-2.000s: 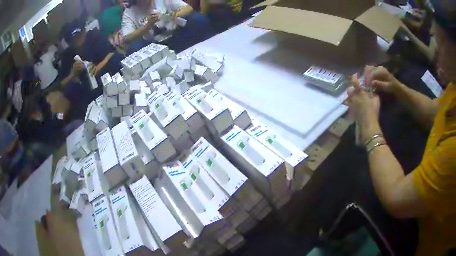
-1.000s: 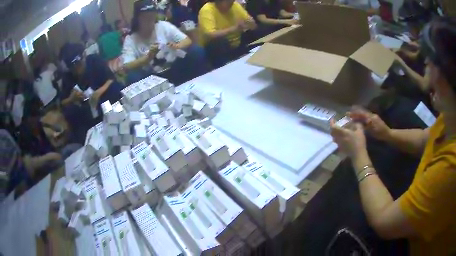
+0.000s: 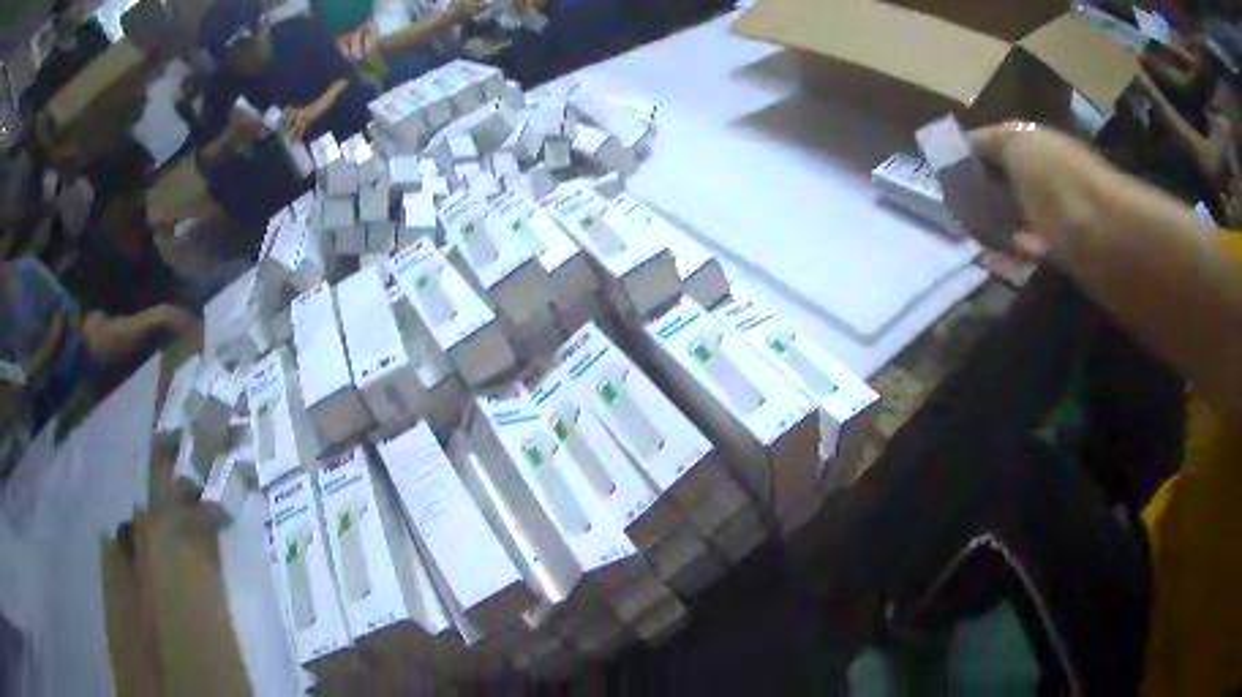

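Note:
Neither of my hands is in the picture. Nearest in front of me, long white retail boxes [image 3: 599, 470] with blue lettering, a green mark and a grey product picture lie in stacked rows. One box [image 3: 443, 524] among them shows plain text on its top. The stack's lower front is dark and blurred. Small white cartons [image 3: 416, 211] are heaped loosely behind. A neighbour's hand [image 3: 1022, 170] at the right holds a small box [image 3: 943, 140], partly hidden by the fingers.
A large open brown carton [image 3: 885, 68] stands at the back right. A white printed pack [image 3: 910, 188] lies on the white tabletop [image 3: 763, 177]. Brown cardboard [image 3: 177, 599] stands at the left. A person in a yellow top [image 3: 1199, 545] sits close at right; others sit around the table.
The view has tilted down and shifted. The neighbour's forearm has come up and across at the right, with a small box in the hand. The stacked boxes look unchanged.

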